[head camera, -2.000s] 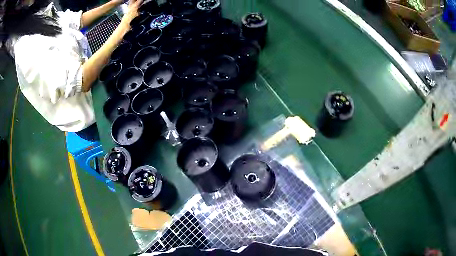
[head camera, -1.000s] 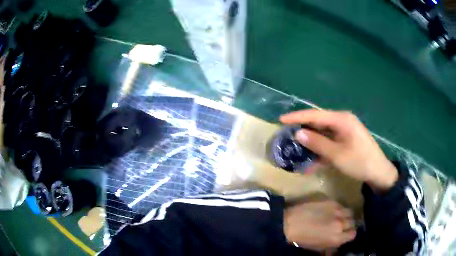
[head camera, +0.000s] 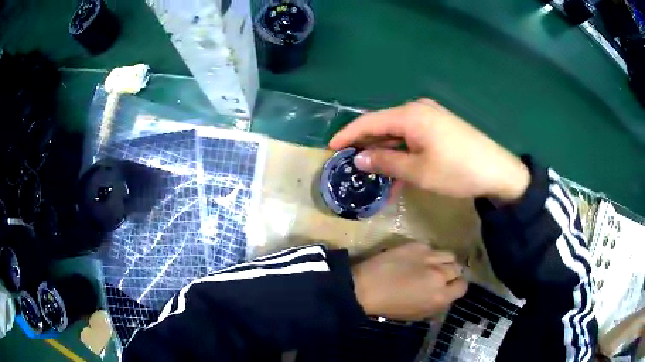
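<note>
A black cylindrical unit (head camera: 350, 189) stands on the tan board (head camera: 291, 166), its end face with small light marks up. My right hand (head camera: 435, 148) grips it from the far right side, thumb on the top rim, fingers around the far side. My left hand (head camera: 410, 283) is low over the board, nearer me, fingers curled at the top edge of a black pad sheet (head camera: 463, 332) with pale gaps. Its fingertips are partly hidden, and I cannot tell whether it holds a pad.
Stacked pad sheets (head camera: 191, 212) under shiny film lie left, with a black round part (head camera: 106, 192) on them. Black cups (head camera: 28, 141) crowd the far left. A pale post (head camera: 212, 60) stands behind; units (head camera: 285, 28) are on the green belt. A white marked sheet (head camera: 615, 261) lies right.
The view has swung right and down onto the board. Both hands have come into view since the oldest frame. The unit stays in my right hand; the black pad sheet now shows below my left hand.
</note>
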